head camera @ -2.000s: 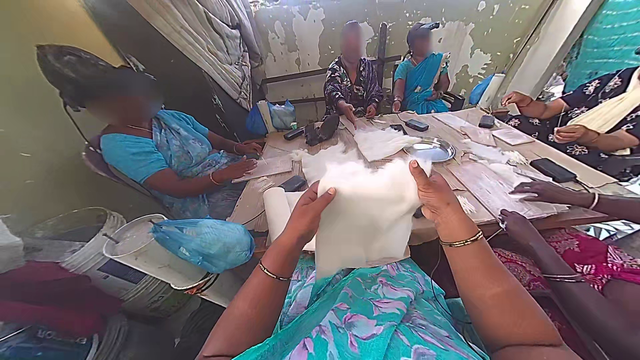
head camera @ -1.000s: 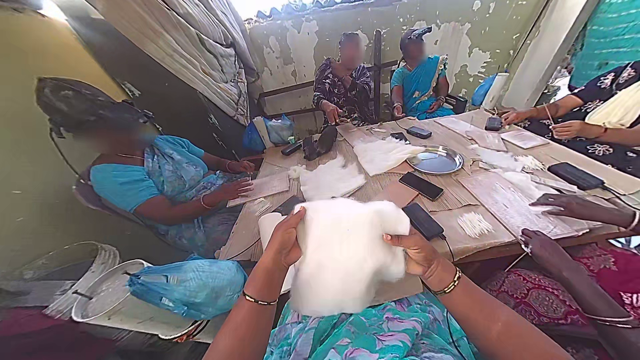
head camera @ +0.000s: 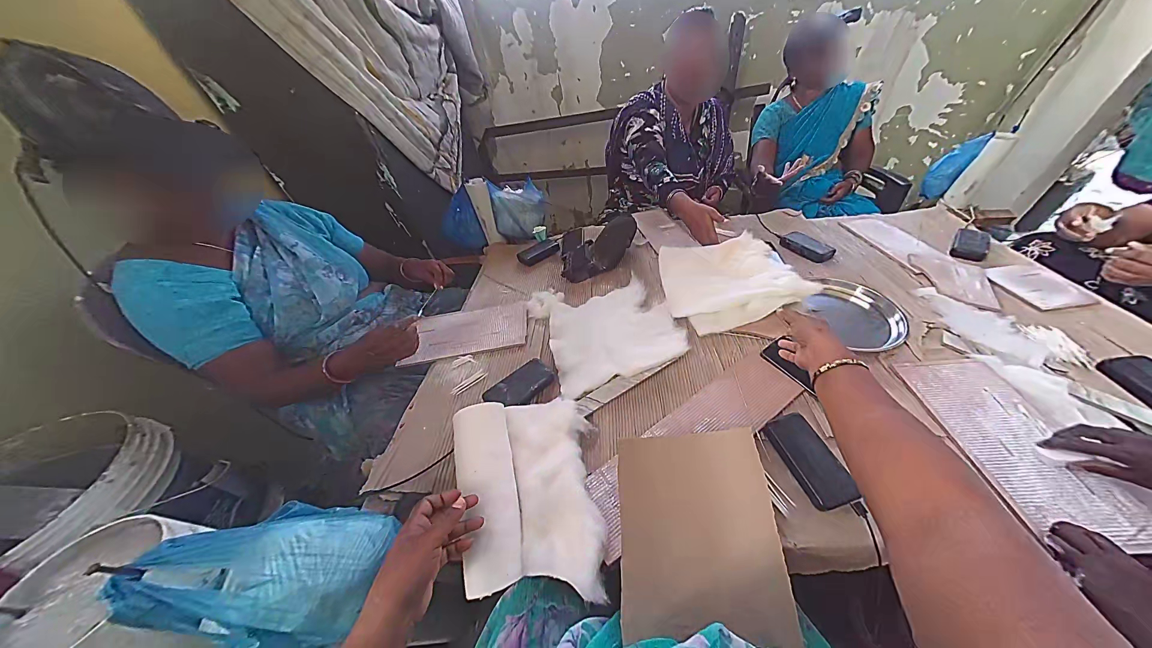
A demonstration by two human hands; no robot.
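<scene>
My left hand (head camera: 439,533) is at the left edge of a partly rolled white cotton batting sheet (head camera: 553,495), fingers apart and slightly bent. My right hand (head camera: 810,346) reaches far forward over a black smartphone (head camera: 788,362), its fingertips by the corner of fluffy white fiber sheets (head camera: 733,281); whether they touch is unclear. Another torn-edged white fiber sheet (head camera: 612,335) lies to the left of those. A brown cardboard sheet (head camera: 702,531) rests at my lap against the table edge. Behind my right hand sits a round steel plate (head camera: 886,315).
Co-workers sit around the cardboard-covered table (head camera: 504,270); one person's hand is near the far fiber sheets. A black power bank (head camera: 814,463), a dark case (head camera: 519,382) and ribbed boards (head camera: 999,432) lie about. A blue plastic bag (head camera: 261,571) rests on buckets at left.
The white fiber sheet held between both hands a second ago is out of them. My right hand has moved forward to the far sheets; my left is beside the roll. The cardboard sheet now shows.
</scene>
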